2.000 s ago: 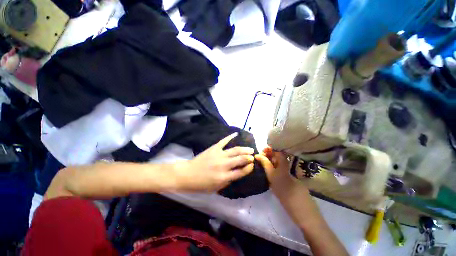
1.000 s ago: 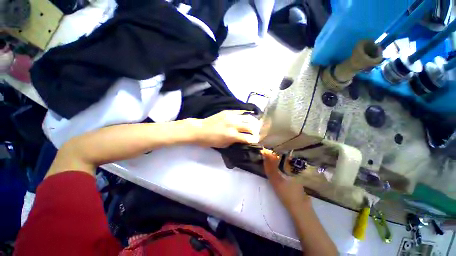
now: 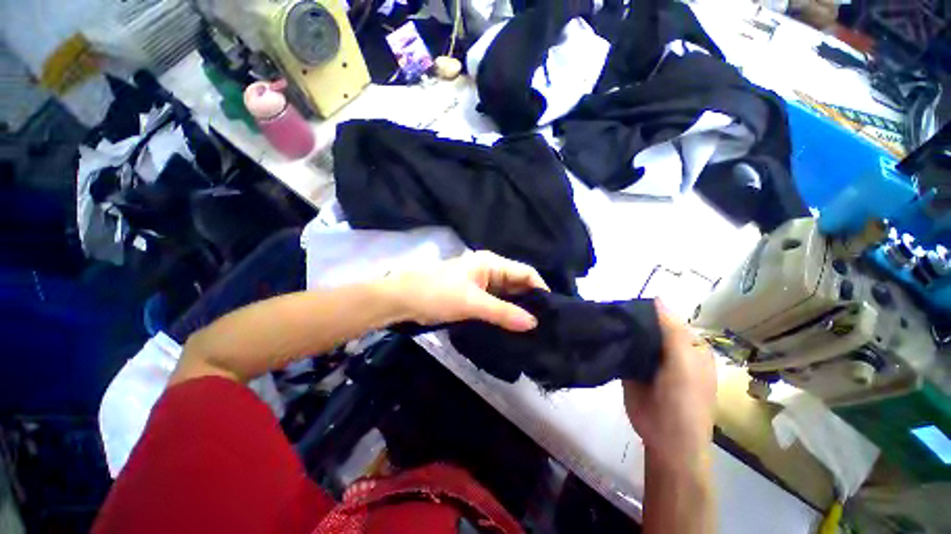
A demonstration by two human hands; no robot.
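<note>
A black garment panel (image 3: 594,339) is stretched between my two hands, left of the sewing machine head (image 3: 777,282) and above the table's front edge. My left hand (image 3: 469,290) holds its left part, thumb on top. My right hand (image 3: 673,381) grips its right end, near the needle area; its fingertips are partly hidden by the cloth. More black cloth (image 3: 459,188) lies heaped behind my left hand, with a white panel (image 3: 381,256) under its left side.
Black and white pieces (image 3: 667,115) lie at the back of the table. A pink bottle (image 3: 279,123) stands at left beside a second sewing machine (image 3: 323,57). A blue tray (image 3: 850,167) is at right. A white cloth scrap (image 3: 829,443) hangs by the machine bed. A yellow handle (image 3: 831,518) shows below.
The black panel has come away from under the machine head and is now held up between both hands. The view has swung left, showing the bottle, second machine and a heap of pieces.
</note>
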